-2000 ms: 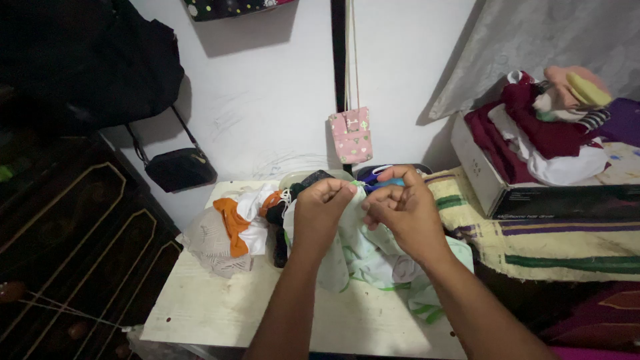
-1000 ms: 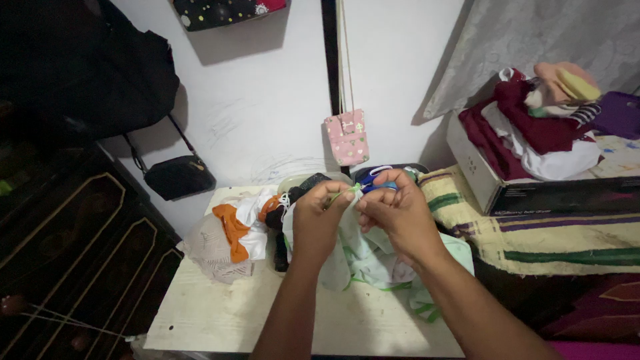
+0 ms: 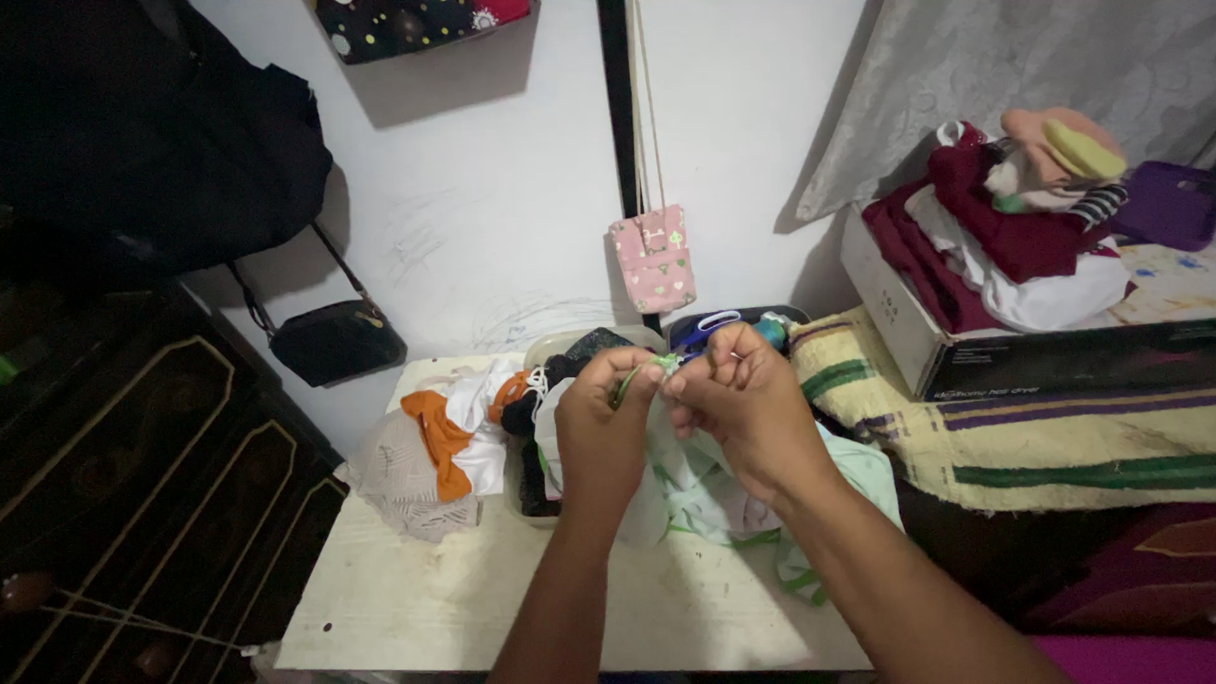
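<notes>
A pale green cloth garment with bright green trim (image 3: pixel 703 484) lies partly on the white tabletop, and its upper edge is raised between my hands. My left hand (image 3: pixel 608 408) pinches the green-trimmed edge between thumb and fingers. Close against it, my right hand (image 3: pixel 741 408) pinches the same edge; whether it also holds a needle or thread is too small to tell. Just behind the fingers are blue-handled scissors (image 3: pixel 712 326) and a teal thread spool (image 3: pixel 771 331) in a dark container. A pale plastic basket (image 3: pixel 540 520) of dark cloths stands left of the garment.
Orange and white cloth (image 3: pixel 437 446) lies at the left of the white table (image 3: pixel 427 608). A pink pouch (image 3: pixel 655 261) and a black handbag (image 3: pixel 337 342) hang by the wall. On the right, a box (image 3: pixel 1064 366) holding folded clothes stands on a striped woven cloth (image 3: pixel 1064 456).
My hands stay close together at the garment's edge. Since the earliest frame, my right hand has moved in against my left, and its fingers have shifted slightly.
</notes>
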